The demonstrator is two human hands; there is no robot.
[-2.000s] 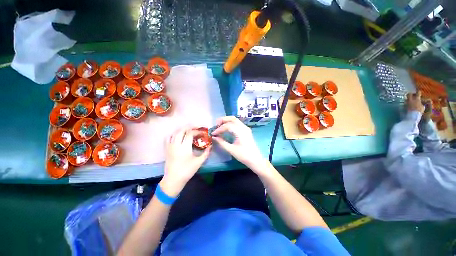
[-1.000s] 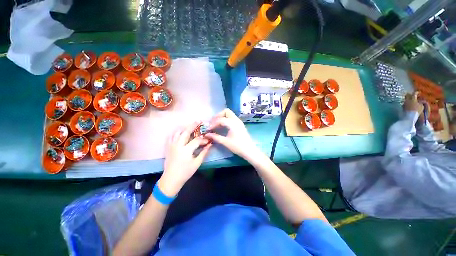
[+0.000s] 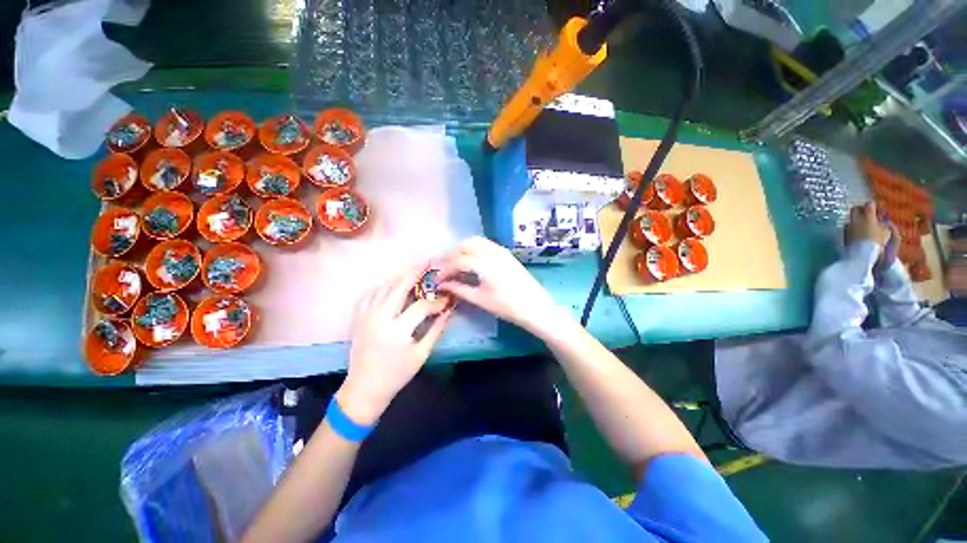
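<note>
My left hand (image 3: 388, 331), with a blue band on its wrist, holds a small orange cup (image 3: 429, 301) over the white sheet (image 3: 318, 278). The cup is mostly hidden by the fingers. My right hand (image 3: 479, 282) has its fingertips at the cup's opening, on a small dark and silver circuit piece (image 3: 429, 281) in it. Whether the right fingers grip the piece or only press on it is hard to tell. Rows of orange cups (image 3: 225, 267) with circuit pieces inside stand at the left.
An orange screwdriver (image 3: 547, 83) hangs tilted over a blue-sided box (image 3: 560, 186). Several orange cups (image 3: 692, 256) stand on brown cardboard (image 3: 742, 202). Clear trays (image 3: 414, 58) lie at the back, a white bag (image 3: 69, 85) at far left. A person in grey (image 3: 848, 361) works at right.
The circuit piece has gone from beside the cup into its opening, with the right fingertips moving over the cup. The hanging screwdriver has shifted slightly right in the view.
</note>
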